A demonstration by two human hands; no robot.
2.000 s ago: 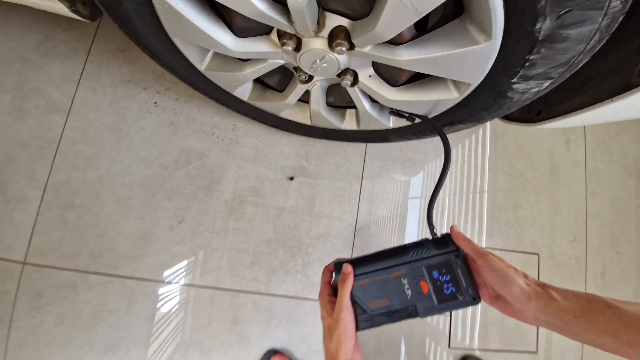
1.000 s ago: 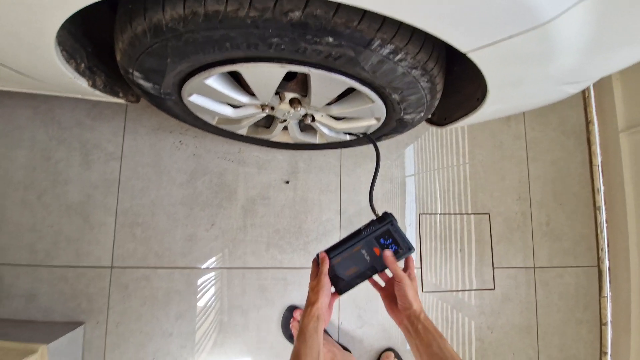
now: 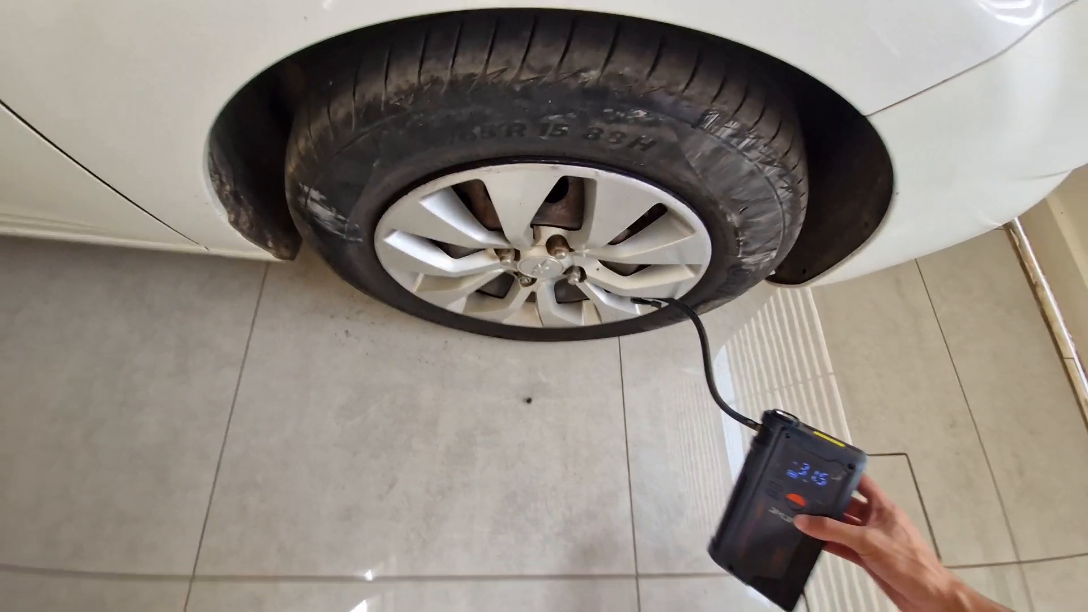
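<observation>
My right hand (image 3: 880,535) grips a black portable tyre inflator (image 3: 786,510) by its side, thumb on the front near an orange button. The inflator is tilted at the lower right, its small display lit blue. From its top end a black air hose (image 3: 707,365) curves up to the lower right part of the silver alloy wheel rim (image 3: 544,242), where its end fitting (image 3: 650,302) meets the valve area. Around the rim is a black rubber tyre (image 3: 552,110) with worn, scuffed sidewall. My left hand is out of view.
The white car's body (image 3: 127,110) spans the top, with a dark wheel arch around the tyre. Grey floor tiles (image 3: 408,459) lie below, with a small dark object (image 3: 528,399) on them. A square cover outline is partly visible behind my right hand. A wall edge runs along the right.
My left hand has let go of the inflator and left the view. My right hand now holds it alone, and the inflator is turned more upright. The view has shifted.
</observation>
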